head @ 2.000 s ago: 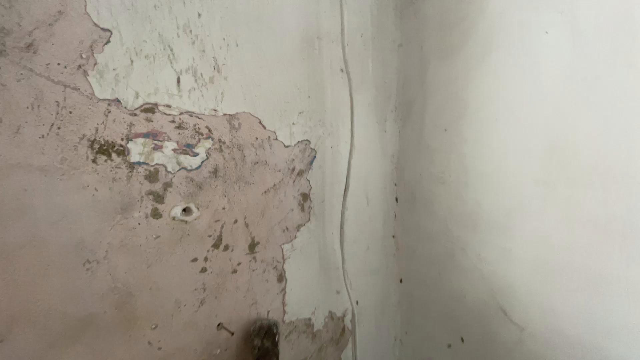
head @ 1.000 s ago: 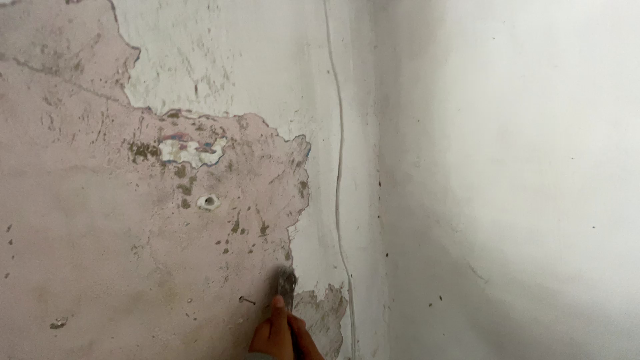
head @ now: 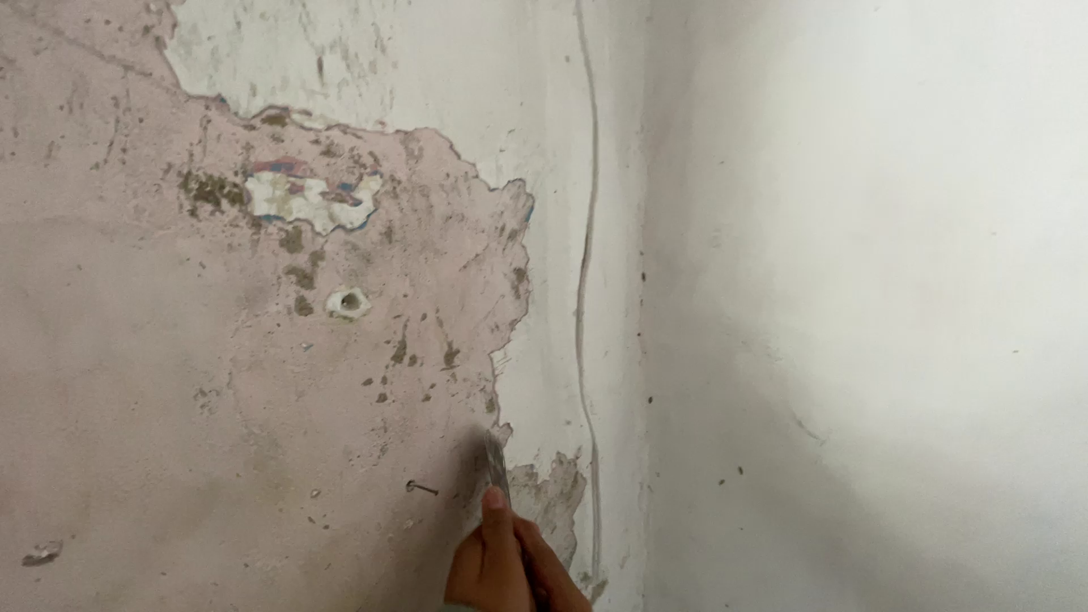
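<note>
My right hand comes up from the bottom edge, closed around a thin metal-bladed scraper seen nearly edge-on. The tool's tip is at the ragged border between the pinkish, stripped wall surface and the white paint layer. My thumb lies along the near end of the blade, while the fingers hide most of the handle. Just left of the tool, a nail sticks out of the wall. A grey bare patch shows to the right of the blade. My left hand is out of the picture.
A hole with a pale rim and a whitish chipped patch mark the pink surface. A wavy vertical crack or ridge runs down the white strip. The inside corner meets a white side wall.
Two seconds ago only a blurred dark shape showed at the bottom edge. My right hand with the scraper came into view a second ago and is still at the ragged paint border.
</note>
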